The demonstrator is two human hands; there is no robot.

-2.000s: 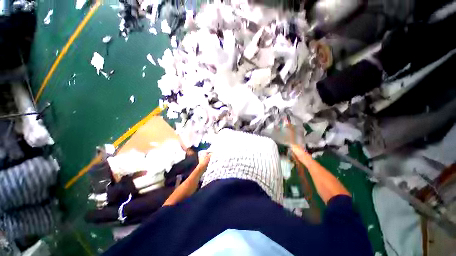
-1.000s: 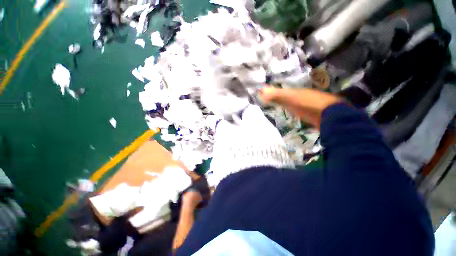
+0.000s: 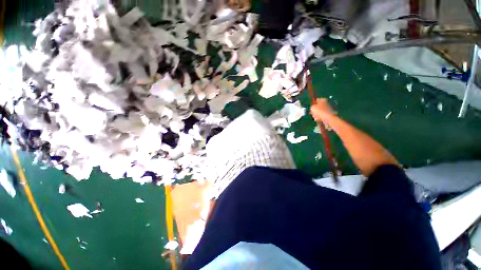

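Note:
A big heap of white and grey fabric offcuts (image 3: 121,95) lies on the green floor in front of me and to the left. My right hand (image 3: 323,112) is closed around a thin reddish-brown broom stick (image 3: 328,143), right of my patterned lap cloth. The stick runs from small scraps above my hand down towards the table edge. The broom head cannot be made out. A smaller group of scraps (image 3: 285,74) lies near the stick's upper end. My left hand is not in view.
Tan cardboard (image 3: 189,203) lies at lower left beside a yellow floor line (image 3: 169,221). A curved grey bar (image 3: 390,46) and blue fittings (image 3: 454,74) are at upper right. Green floor (image 3: 369,116) shows at right, with a white surface (image 3: 453,224) at lower right.
The view has turned right, so the heap now stands left. My right arm, earlier stretched over the heap, is now at the right on the stick. My left hand has gone out of view.

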